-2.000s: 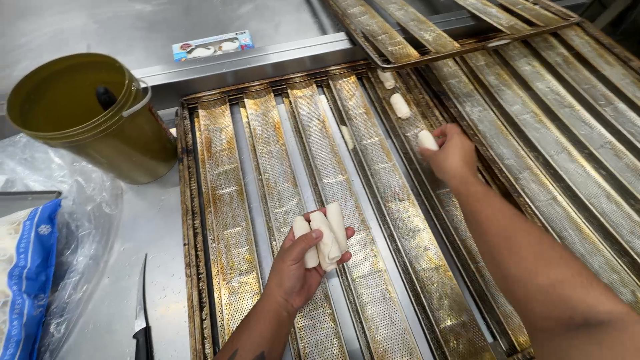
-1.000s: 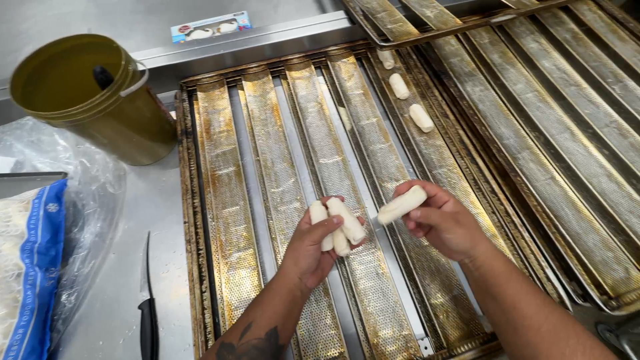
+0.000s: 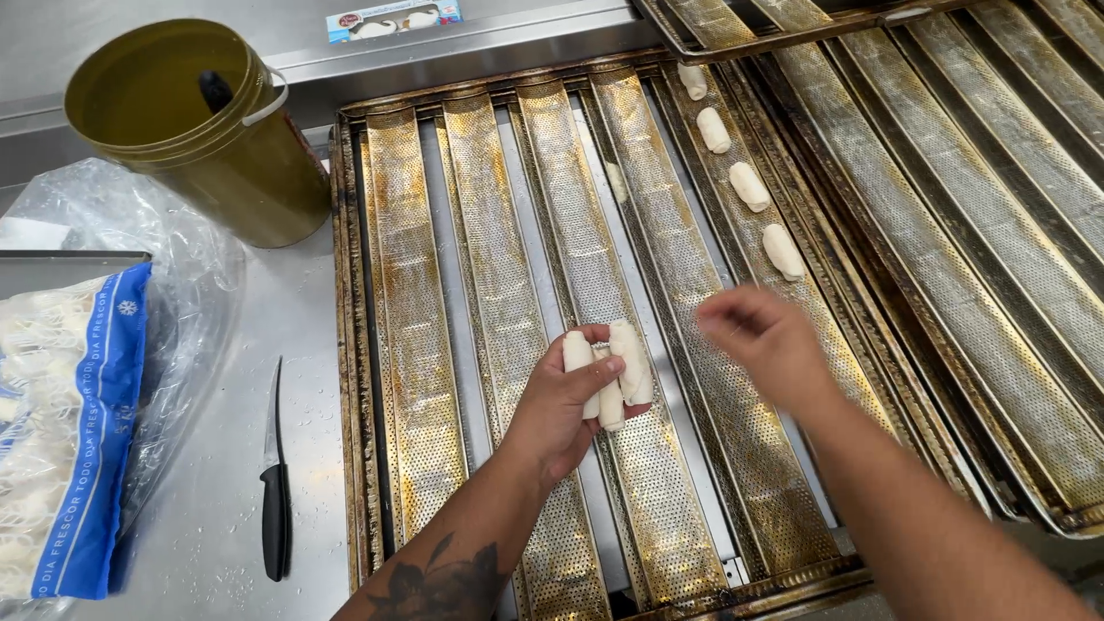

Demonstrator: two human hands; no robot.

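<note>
Several short white dough rolls (image 3: 632, 362) lie in my left hand (image 3: 561, 405), the thumb pressed across them, above the middle of a perforated metal baguette tray (image 3: 556, 216). My right hand (image 3: 759, 341) is slightly blurred, its fingers curled loosely together over the tray's right half, and no roll shows in it. Just beyond it, a dough roll (image 3: 783, 252) rests in the rightmost channel. Several more, such as this dough roll (image 3: 713, 130), stand in a line farther up the same channel, spaced apart.
A second perforated tray (image 3: 949, 172) lies at the right, and another tray (image 3: 776, 39) overlaps the back. At left are an olive plastic bucket (image 3: 285, 185), a black-handled knife (image 3: 275, 522) with its blade pointing away, and a blue-edged plastic bag (image 3: 86, 431) of white pieces.
The roll that my right hand held one second ago is out of it, and the rightmost channel shows one more roll at the near end of the line. My left hand still holds rolls.
</note>
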